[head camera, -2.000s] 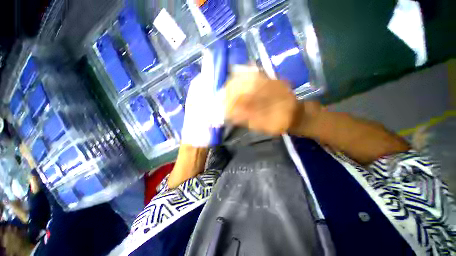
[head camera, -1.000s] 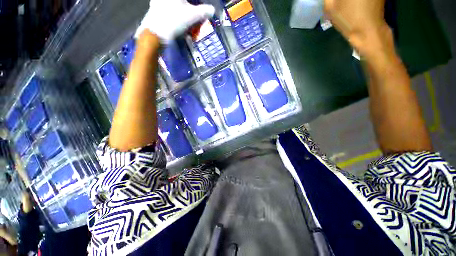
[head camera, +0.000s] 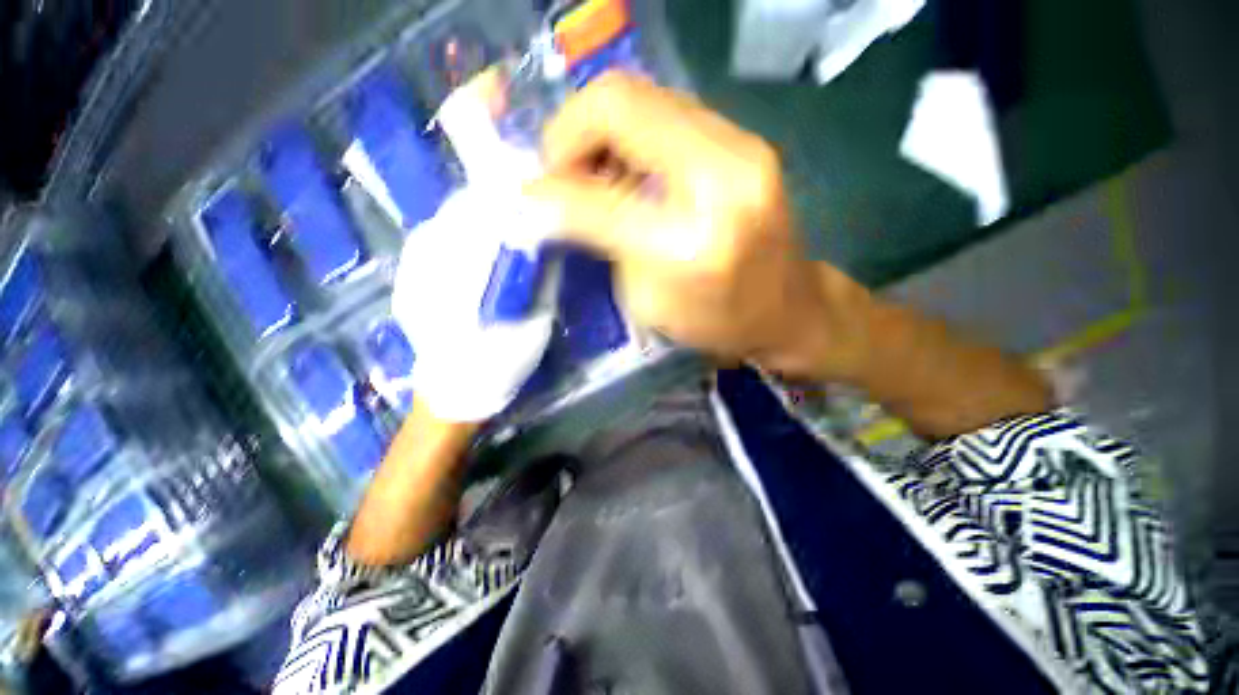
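Note:
My left hand (head camera: 462, 306), in a white glove, is closed around a blue phone (head camera: 512, 283) above the clear tray, and only part of the phone shows. My bare right hand (head camera: 693, 211) is against the gloved fingers, its fingers curled together at the phone's upper end. Blur hides whether it holds a wipe. The clear tray (head camera: 295, 323) lies below with blue phones (head camera: 247, 258) in its pockets, most back side up. A phone with an orange band (head camera: 593, 27) shows at the top.
Stacked trays (head camera: 204, 475) of blue phones stand at the left. White papers (head camera: 955, 136) and a greyish piece (head camera: 777, 37) lie on the green mat (head camera: 1073, 122) at the right. Beyond the mat edge is grey floor with yellow lines (head camera: 1121, 258).
My left hand has come down from the tray's top pockets and now holds a blue phone. My right hand has come in from the upper right to meet it.

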